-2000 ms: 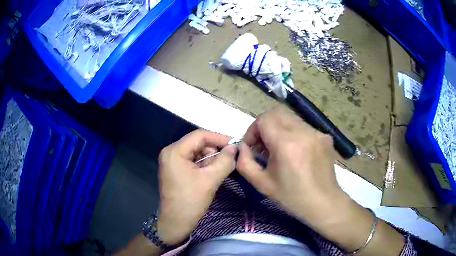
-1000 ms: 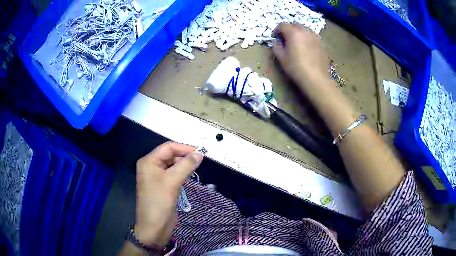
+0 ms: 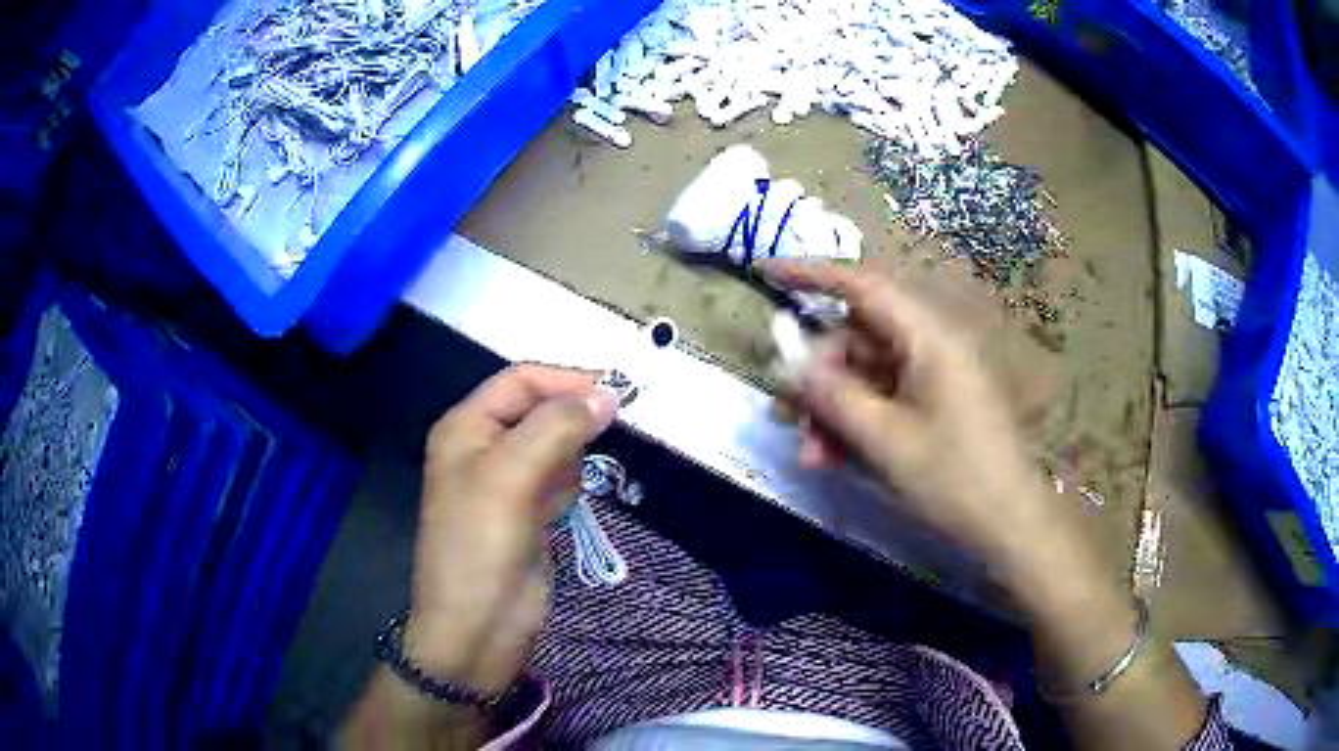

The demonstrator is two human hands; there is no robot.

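Observation:
My left hand (image 3: 514,484) pinches the small end piece (image 3: 617,387) of a white cord assembly just over the table's white front edge. The looped white cord (image 3: 593,540) hangs below the fingers. My right hand (image 3: 911,396) is blurred by motion over the cardboard; a white piece (image 3: 795,341), apparently a plastic housing, is between its fingers. The padded hammer (image 3: 734,213) lies behind my right hand, with white cloth and blue cord around its head; its handle is mostly hidden by the hand. A black round fixture (image 3: 664,333) with a white ring is on the white edge.
White housings (image 3: 822,59) lie heaped on brown cardboard (image 3: 588,220), with small metal parts (image 3: 977,213) beside them. A blue tray of corded pieces (image 3: 279,301) is at upper left, stacked blue trays (image 3: 206,514) at lower left, and another blue tray (image 3: 1241,426) at right. A paper label (image 3: 1207,291) is nearby.
My right hand has moved back from the white heap toward my left hand and now has a white piece in it. My left hand still holds the cord assembly. The camera view has shifted slightly.

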